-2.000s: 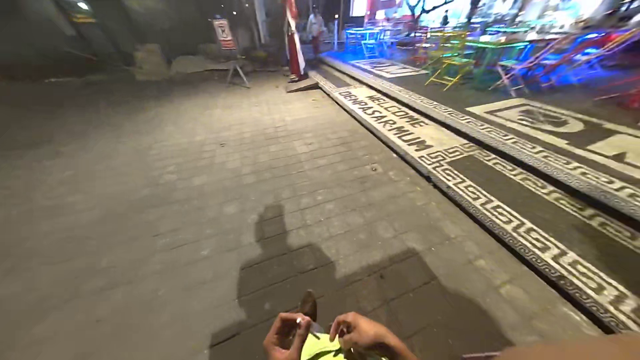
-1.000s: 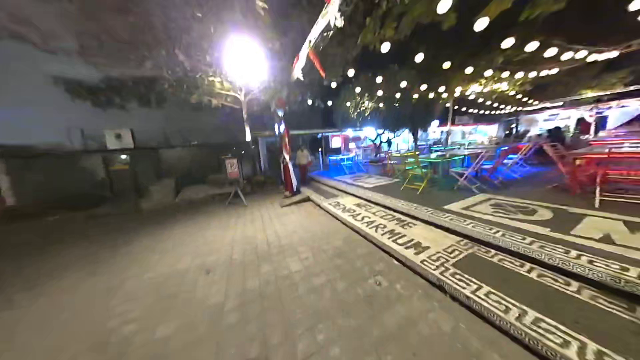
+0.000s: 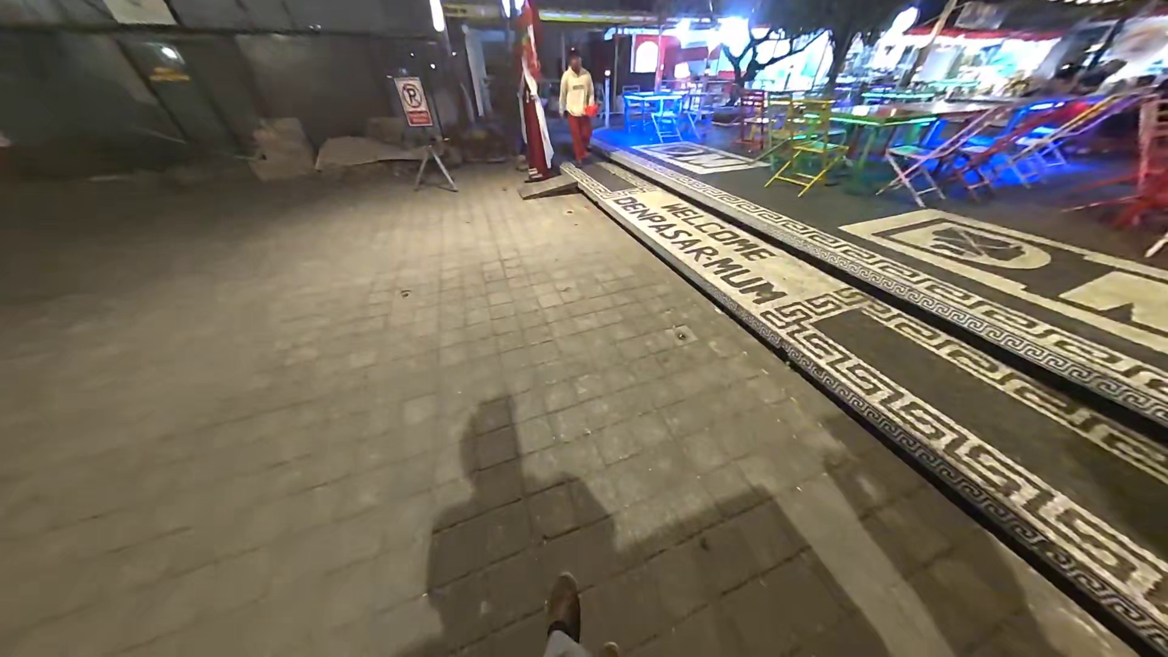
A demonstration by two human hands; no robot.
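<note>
Neither my left hand nor my right hand is in view, so what they hold is hidden. At the bottom edge a brown shoe [image 3: 565, 602] of mine and a bit of light trouser leg show on the grey block paving [image 3: 365, 365]. My shadow [image 3: 520, 511] falls on the paving ahead of the shoe.
A low patterned step [image 3: 776, 319] with lettering runs along the right. Beyond stand folding chairs [image 3: 808, 151] and lit tables [image 3: 867, 116]. Ahead are a no-parking sign [image 3: 413, 100], a red and white flag [image 3: 534, 109], a small ramp [image 3: 547, 185] and a person [image 3: 577, 100]. A wall [image 3: 210, 91] stands at left.
Two seconds ago both my hands showed at the bottom edge with something yellow-green at them; now they are out of view. The view tilted up, then down again.
</note>
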